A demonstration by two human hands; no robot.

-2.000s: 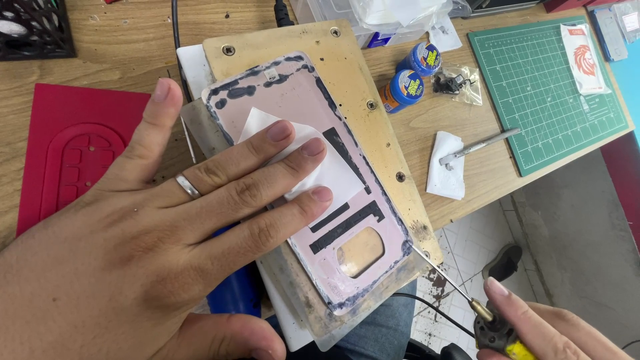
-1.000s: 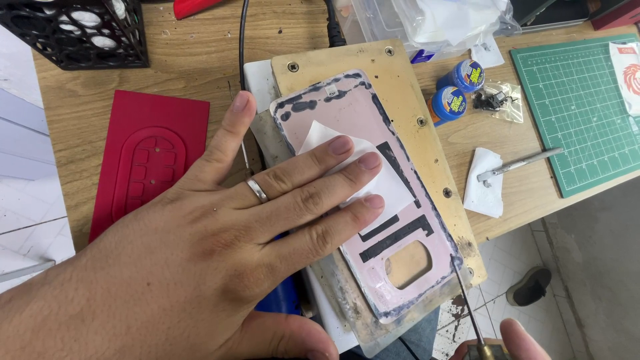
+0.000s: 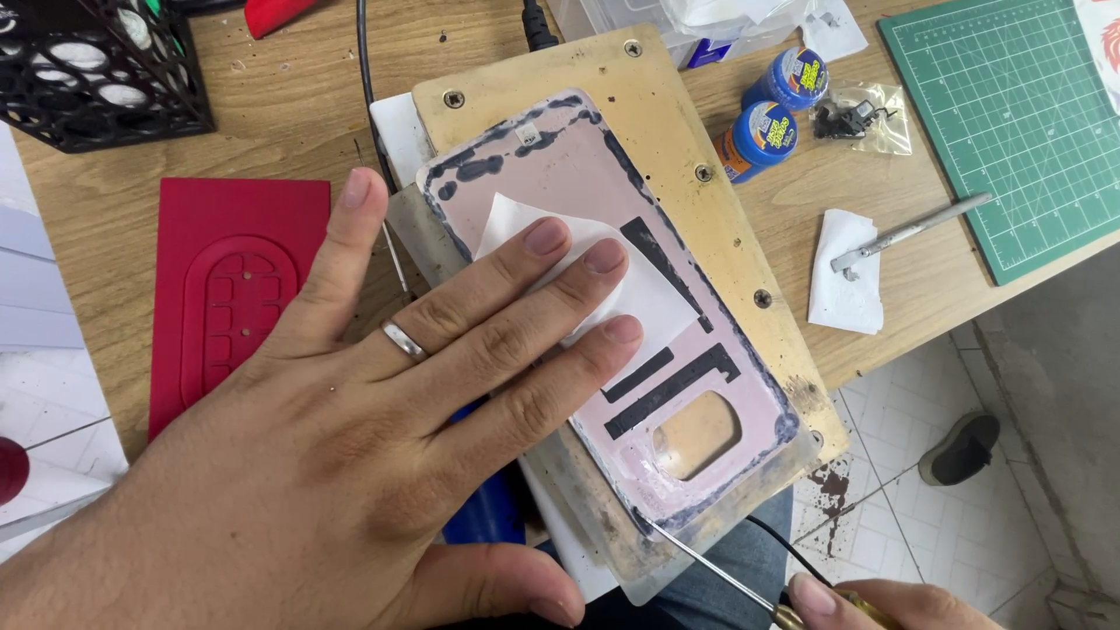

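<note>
My left hand [image 3: 437, 376], a ring on one finger, presses a folded white paper [image 3: 643, 289] flat on the inner side of a pink phone back cover [image 3: 577, 184]. Dark adhesive residue lines the cover's edge, and black strips lie beside a rounded camera opening. Under the cover is a metal heating plate [image 3: 682, 105] with screws. My right hand [image 3: 884, 604], partly cut off at the bottom edge, holds a thin metal-shafted tool [image 3: 713, 564] with a brass collar. Its tip touches the cover's bottom left corner.
A red silicone mat [image 3: 184, 289] lies left. To the right are blue jars [image 3: 759, 144], a small bag of parts [image 3: 862, 118], a scalpel-like metal tool [image 3: 919, 229] across white paper [image 3: 840, 297], and a green cutting mat [image 3: 1032, 131]. A black openwork holder [image 3: 96, 79] stands upper left.
The tool's tip has moved from the cover's bottom right corner to its bottom left corner. My left hand keeps pressing the paper.
</note>
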